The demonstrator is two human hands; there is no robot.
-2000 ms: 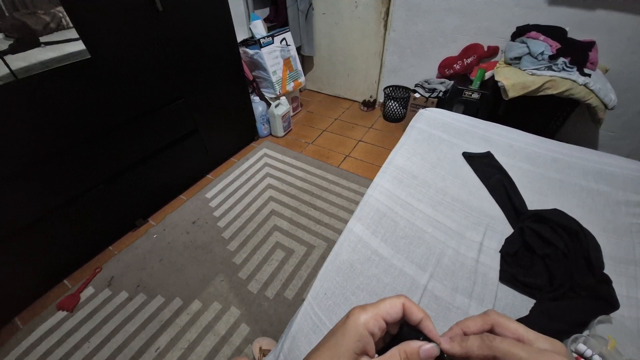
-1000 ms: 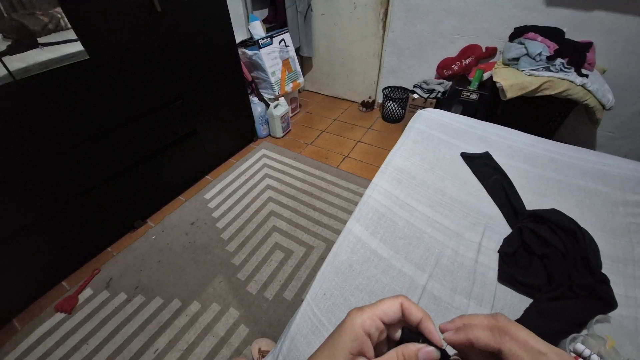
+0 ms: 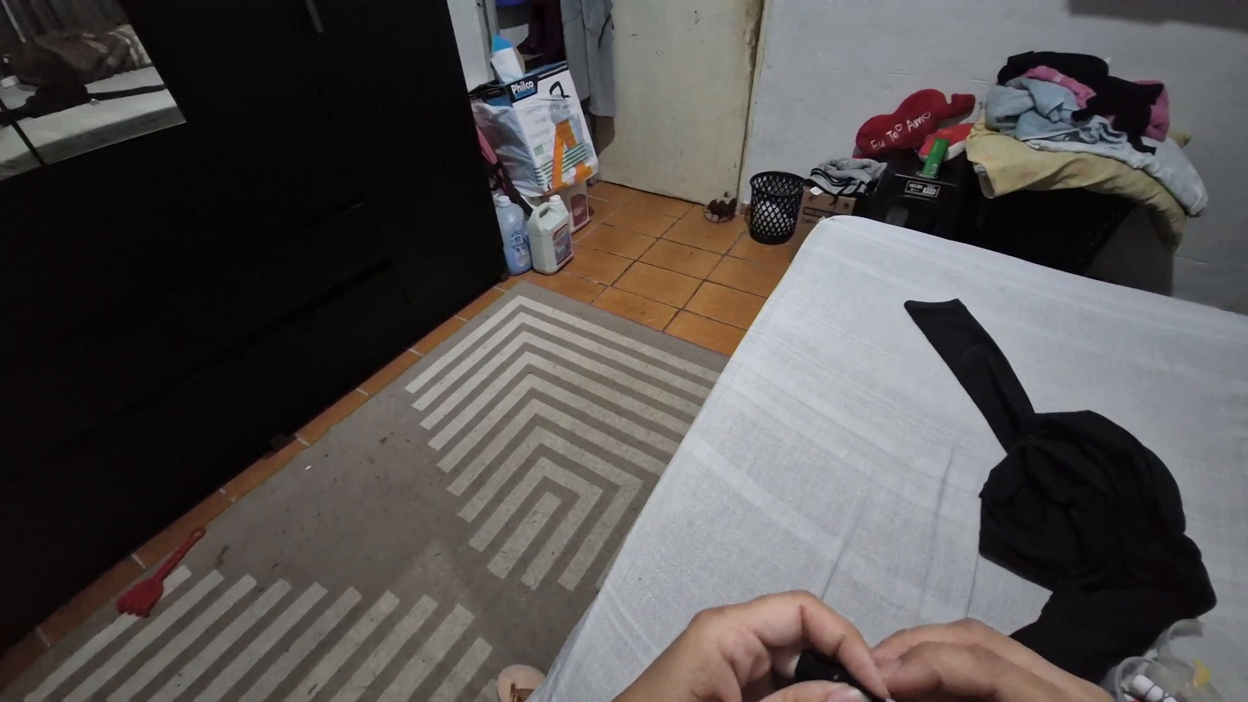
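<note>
At the bottom edge of the head view, my left hand point(image 3: 751, 648) has its fingers curled around a small black item point(image 3: 821, 669), whose kind I cannot make out. My right hand point(image 3: 975, 663) meets it from the right, fingertips bent together against the left hand's fingers; what they pinch is hidden. A black cloth garment point(image 3: 1082, 487) with a long strap-like end lies on the white-sheeted bed point(image 3: 770, 468), to the right of and beyond both hands. Beside its lower end is a clear plastic container point(image 3: 1175, 668) with small things in it, partly cut off.
A grey striped rug point(image 3: 380, 487) with a red plastic hand-shaped tool point(image 3: 156, 583) lies between the bed and a dark wardrobe point(image 3: 244, 244). Beyond are bottles point(image 3: 551, 236), a Philco box point(image 3: 546, 136), a black mesh bin point(image 3: 776, 209), a red heart pillow point(image 3: 907, 122) and piled clothes point(image 3: 1063, 107).
</note>
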